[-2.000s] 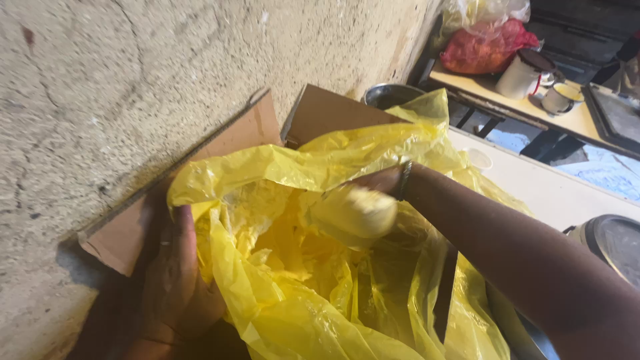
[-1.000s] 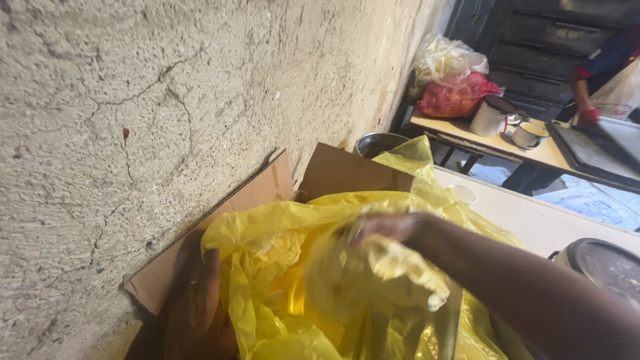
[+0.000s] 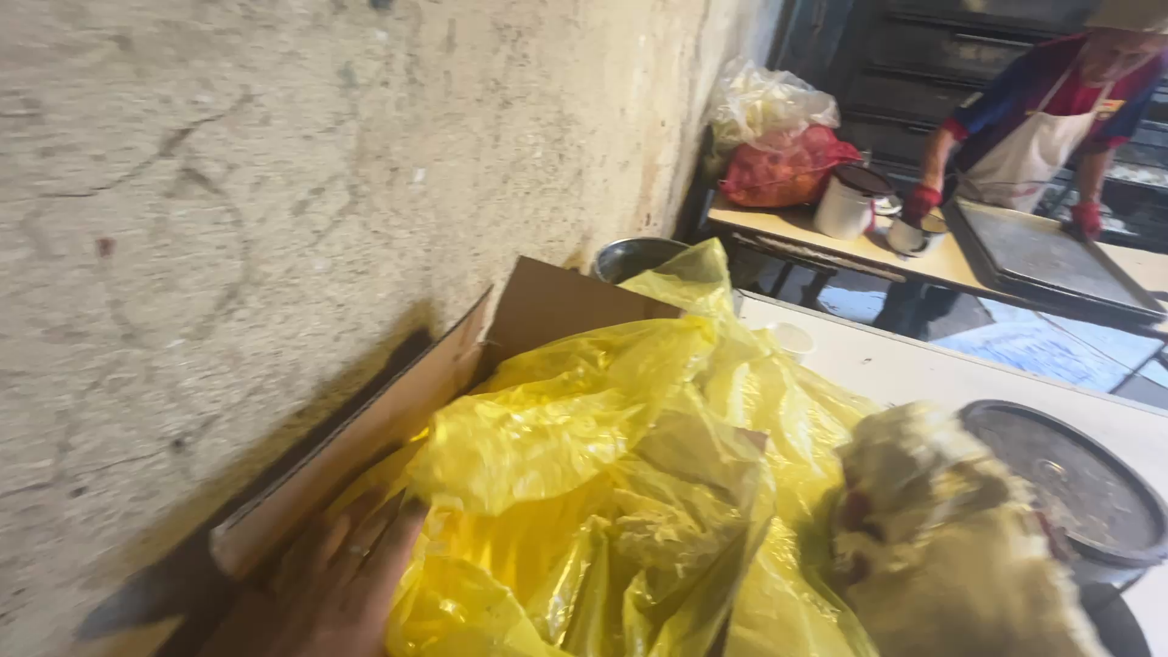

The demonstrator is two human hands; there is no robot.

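Note:
A large lump of pale yellow, dough-like or fatty material (image 3: pixel 949 538) is raised at the lower right, blurred. My right hand (image 3: pixel 862 538) grips it, with only parts of the fingers showing around the lump. My left hand (image 3: pixel 342 575) lies at the left edge of a yellow plastic bag (image 3: pixel 566 429), beside the cardboard flap; whether it pinches the bag is unclear. The bag lines a cardboard box (image 3: pixel 570 306), and some pale material shows through its folds.
A rough wall (image 3: pixel 274 182) runs along the left. Right of the box are a lidded bucket (image 3: pixel 1058 474) and a white table (image 3: pixel 894 365). Behind, a person in an apron (image 3: pixel 1040 151) with red gloves stands at another table, by metal trays (image 3: pixel 1058 255), a red mesh sack (image 3: pixel 789 169) and containers.
My right hand has come out of the bag and moved right with the pale lump. The bag's opening has sagged. The person behind has come further into view.

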